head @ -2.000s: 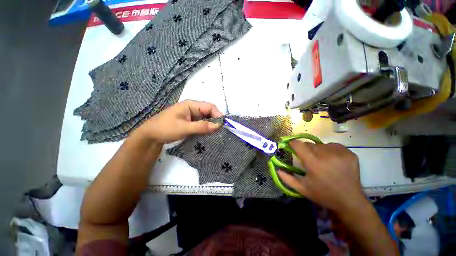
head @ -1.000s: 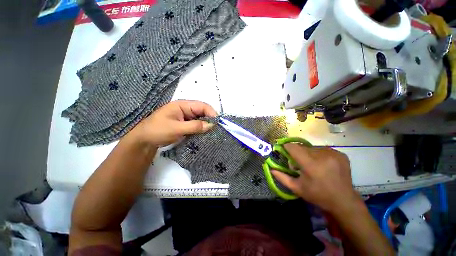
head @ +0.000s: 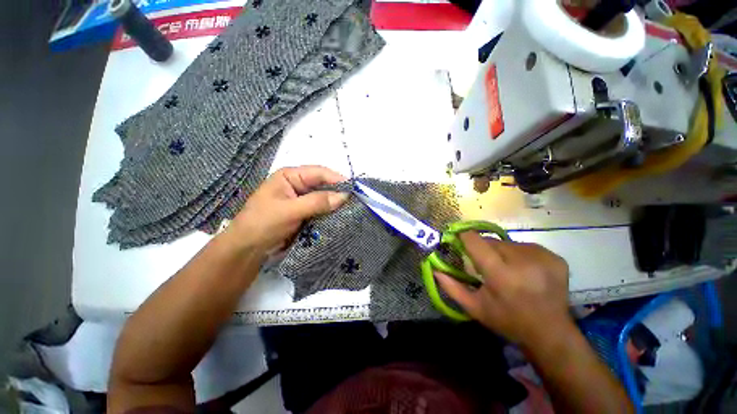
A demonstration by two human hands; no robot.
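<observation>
A grey cut piece (head: pixel 347 251) with black flower motifs lies at the table's front edge, below the machine head. My left hand (head: pixel 295 202) pinches its upper left corner between thumb and fingers. My right hand (head: pixel 513 283) holds the scissors (head: pixel 396 216) by their green loops. The blades point up and left, and their tips are at the cloth edge beside my left fingertips. The blades look nearly closed. Whether they cut cloth or thread there is too small to tell.
A fanned stack of grey panels (head: pixel 210 121) lies at left. The sewing machine head (head: pixel 549 97) stands at right with a white thread cone (head: pixel 578 40) on top. A dark upright spool (head: pixel 144 32) is far left. A dark item (head: pixel 667 234) lies right. A blue basket (head: pixel 626 344) is below right.
The whole view has shifted slightly. The lower left part of the cut piece has folded or shifted a little. Both hands keep their holds, with the scissor tips still at the cloth edge.
</observation>
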